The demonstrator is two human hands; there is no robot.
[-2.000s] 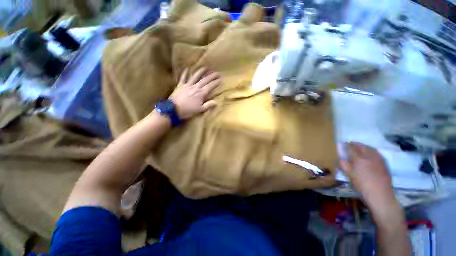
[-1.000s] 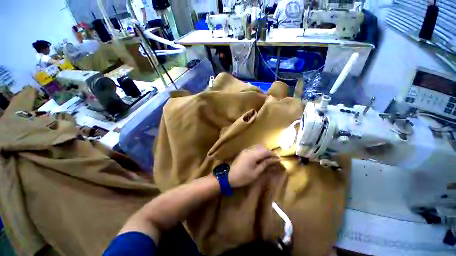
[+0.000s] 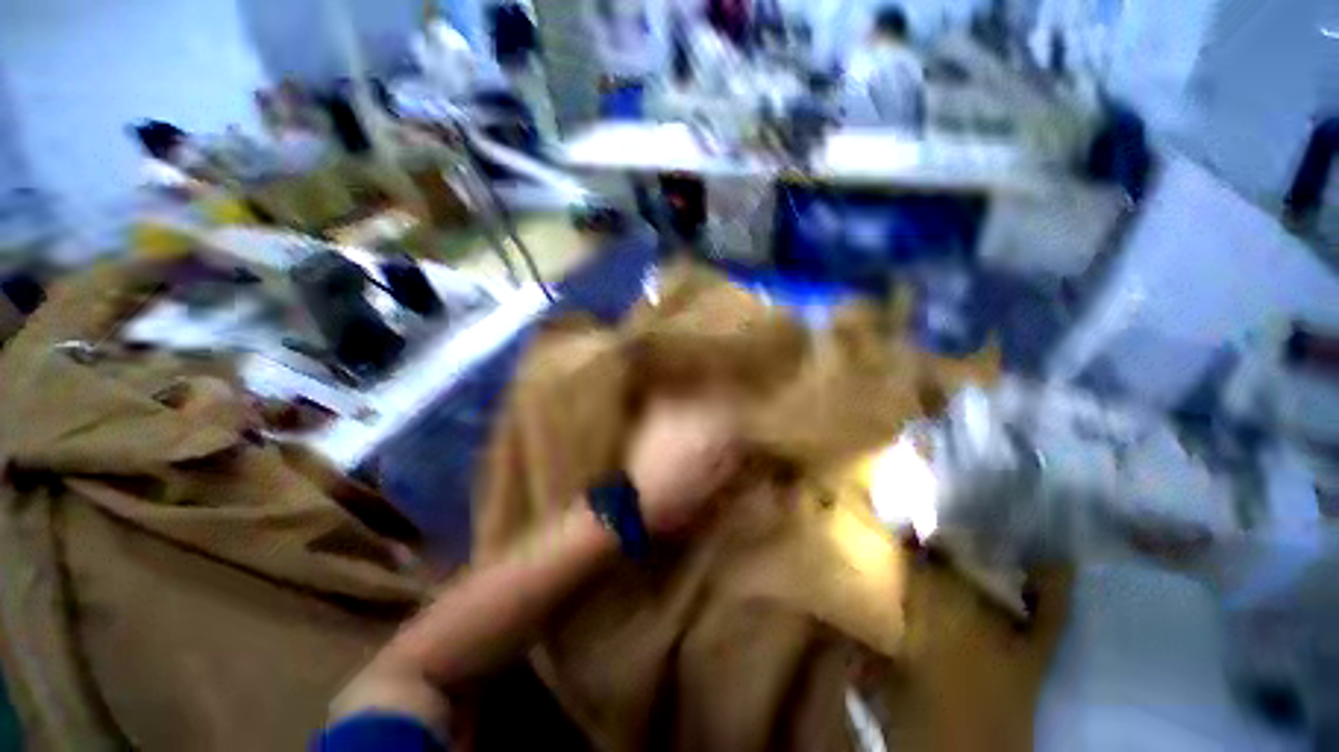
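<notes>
The camel-brown coat [image 3: 734, 617] lies in folds across the sewing-machine table. The white machine head [image 3: 1057, 456] stands over its right part, with a bright lamp glow at its left end. My left hand [image 3: 683, 456] is on the coat's upper folds, left of the machine head; blur hides whether its fingers grip the cloth. A white toggle cord [image 3: 866, 723] shows on the coat at the bottom edge, cut off. My right hand is out of the picture.
More brown garments [image 3: 206, 588] hang at the left. Beyond them is another table with a dark-ended sewing machine [image 3: 345, 309]. A bluish bin [image 3: 455, 441] stands left of the coat. People and white tables are blurred at the back.
My right hand, at the coat's right edge two seconds ago, is out of the picture. My left hand has moved away from the needle area, up the coat. The camera view has tilted up.
</notes>
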